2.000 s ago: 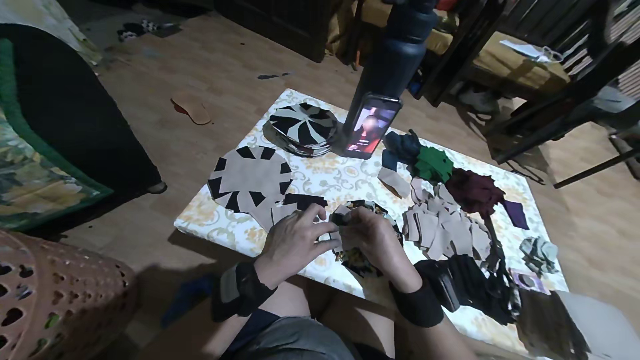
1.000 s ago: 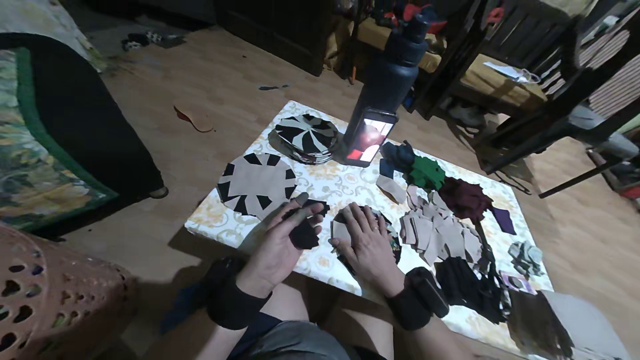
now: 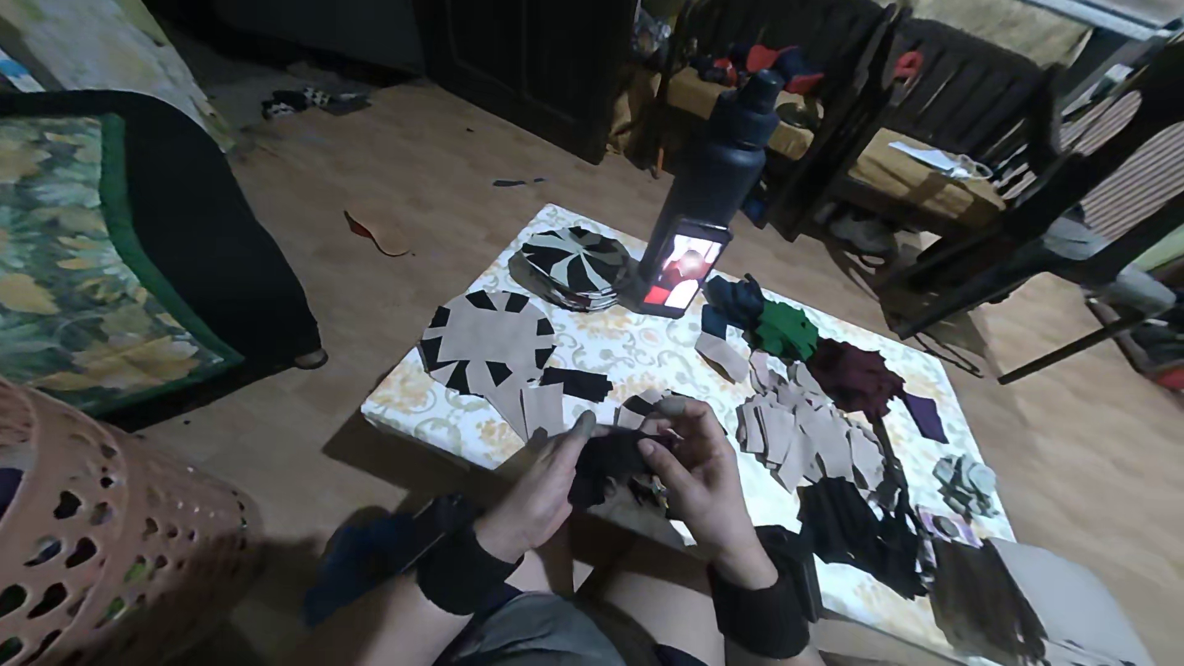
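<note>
My left hand (image 3: 546, 486) and my right hand (image 3: 698, 472) hold black fabric pieces (image 3: 606, 462) between them, over the near edge of the low table (image 3: 407, 421). Partly hidden behind my fingers is a round patterned piece (image 3: 641, 404). To the left lies a beige round fabric piece (image 3: 490, 338) edged with black patches, with beige strips (image 3: 543, 409) and a black strip (image 3: 578, 382) beside it. Behind it sits a stack of black-and-white round pieces (image 3: 575, 264). Many beige fabric pieces (image 3: 805, 425) are spread right of my right hand.
A dark bottle (image 3: 717, 157) stands at the table's back with a lit phone (image 3: 686, 268) against it. Green (image 3: 784, 330), maroon (image 3: 856, 377) and black cloth pieces (image 3: 860, 527) lie at the right. A pink plastic basket (image 3: 102, 536) stands at the left, wooden chairs beyond.
My right hand has lifted off the round patterned piece and come to the black fabric in my left hand. Both hands are now together on it.
</note>
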